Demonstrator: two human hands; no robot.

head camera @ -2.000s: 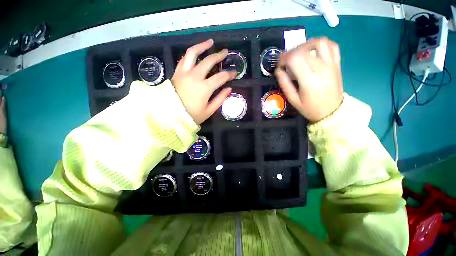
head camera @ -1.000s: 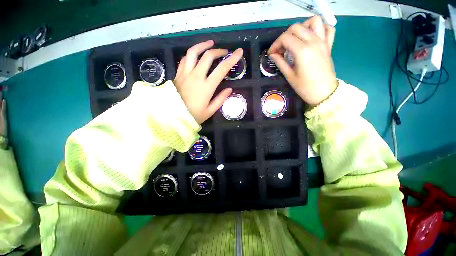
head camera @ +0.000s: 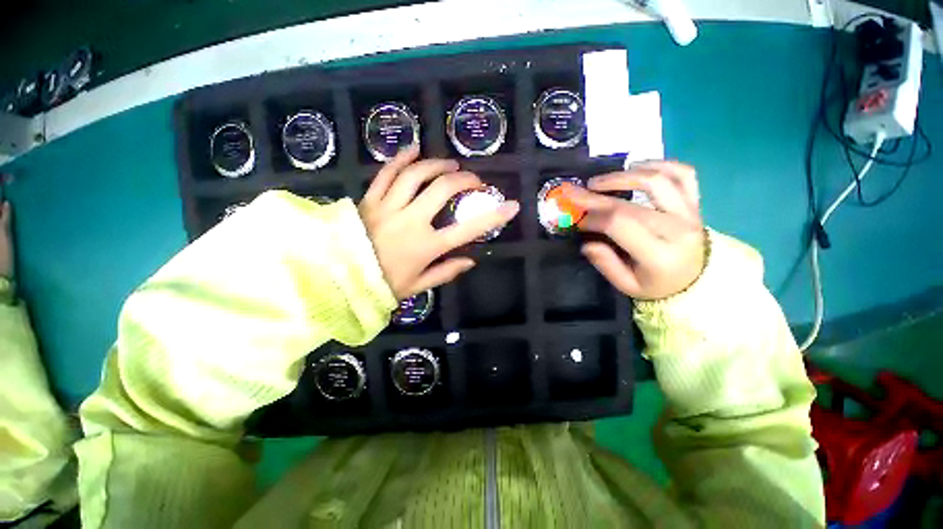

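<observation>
A black foam tray (head camera: pixel 403 415) lies in front of me with round smartwatches in its square pockets. The top row shows dark screens with small text. My left hand (head camera: pixel 422 222) is over the second row, fingers apart, with a fingertip on the smartwatch with a white screen (head camera: pixel 475 215). My right hand (head camera: pixel 649 229) has a fingertip on the smartwatch with an orange screen (head camera: pixel 559 210), which sits in its pocket at the right. Neither hand grips a watch. My left sleeve hides pockets at the tray's left.
White paper labels (head camera: pixel 608 101) lie at the tray's top right corner. A white power strip (head camera: pixel 887 88) with cables is at the right. A red stool (head camera: pixel 874 460) stands at lower right. Another person's sleeve (head camera: pixel 29 413) is at the left edge.
Both hands have moved down from the top row to the second row. The top-row watches are uncovered, and the white labels show fully.
</observation>
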